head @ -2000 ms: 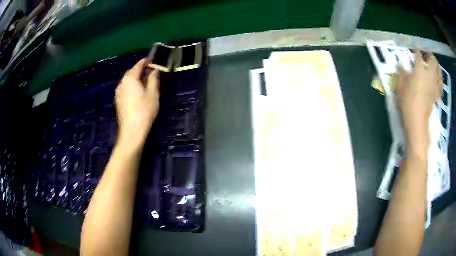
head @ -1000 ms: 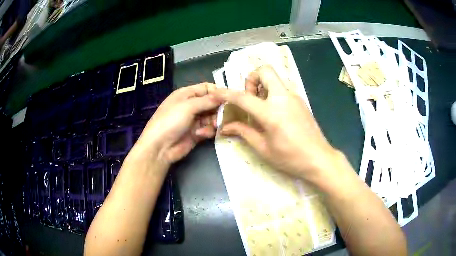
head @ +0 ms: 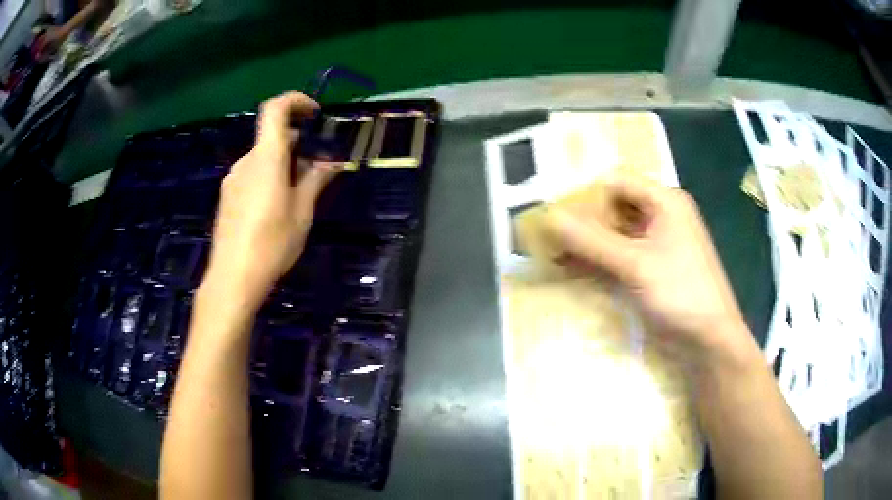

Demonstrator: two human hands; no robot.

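Note:
My left hand (head: 256,210) is at the top edge of the dark, shiny blister tray (head: 386,269), its fingers closed on a dark phone housing (head: 342,76) whose blurred frame sticks up above the tray edge. Beside it, a housing with a pale outline (head: 397,139) lies in the tray; another is partly behind the fingers. My right hand (head: 660,259) is over the adhesive sheet stack (head: 577,391) and pinches a blurred tan adhesive piece (head: 538,234). Open windows show at the top sheet's upper left.
White waste liners (head: 826,342) with tan scraps (head: 797,186) lie at the right. A green conveyor belt (head: 489,44) with a pale rail (head: 489,98) and a post (head: 699,44) runs behind. Glossy black stacked trays (head: 29,342) stand far left. Part of a person shows top left.
My hands were together over the sheet stack and have separated. My left hand has moved left to the tray's top edge and holds a housing. My right hand now holds a tan piece over the stack.

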